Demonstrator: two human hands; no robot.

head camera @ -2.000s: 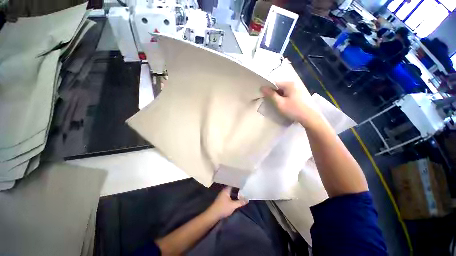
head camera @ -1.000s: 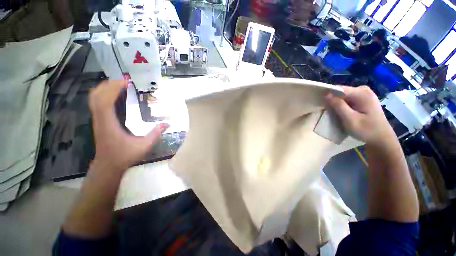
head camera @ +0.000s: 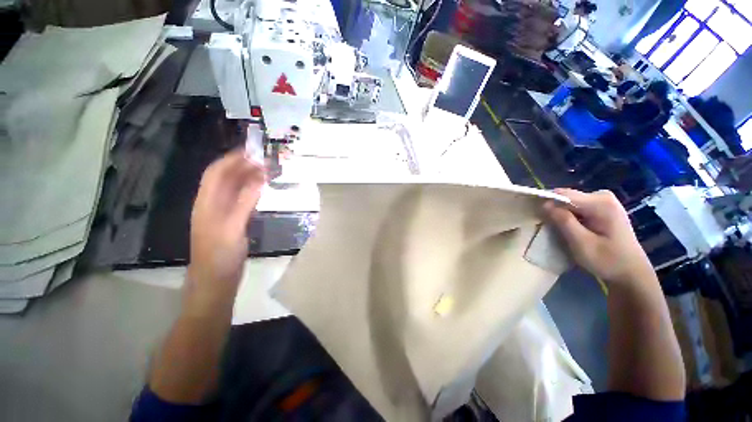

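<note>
A large beige cover panel (head camera: pixel 354 247) hangs in front of me, its top edge roughly level. My right hand (head camera: pixel 589 227) grips its upper right corner, beside a grey reinforcement patch (head camera: pixel 546 250). A small yellowish mark (head camera: pixel 444 305) shows on the panel. My left hand (head camera: pixel 227 206) is raised left of the panel, apart from it, close to the needle area (head camera: pixel 284 150) of the sewing machine head (head camera: pixel 284 74). Its fingertips are close together and blurred; whether they hold something is unclear. The panel's lower end is cut off by the frame.
Layered beige sheets (head camera: pixel 58 157) lie at the left, beside dark grey pieces (head camera: pixel 148 148). A control screen (head camera: pixel 463 82) stands behind the white tabletop (head camera: pixel 346 148). A cardboard box (head camera: pixel 701 330) is at the lower right. People sit at workstations in the right background.
My left hand left the panel's lower edge, rose towards the machine with fingers spread, and now has them closer together. My right hand has carried the panel to the right.
</note>
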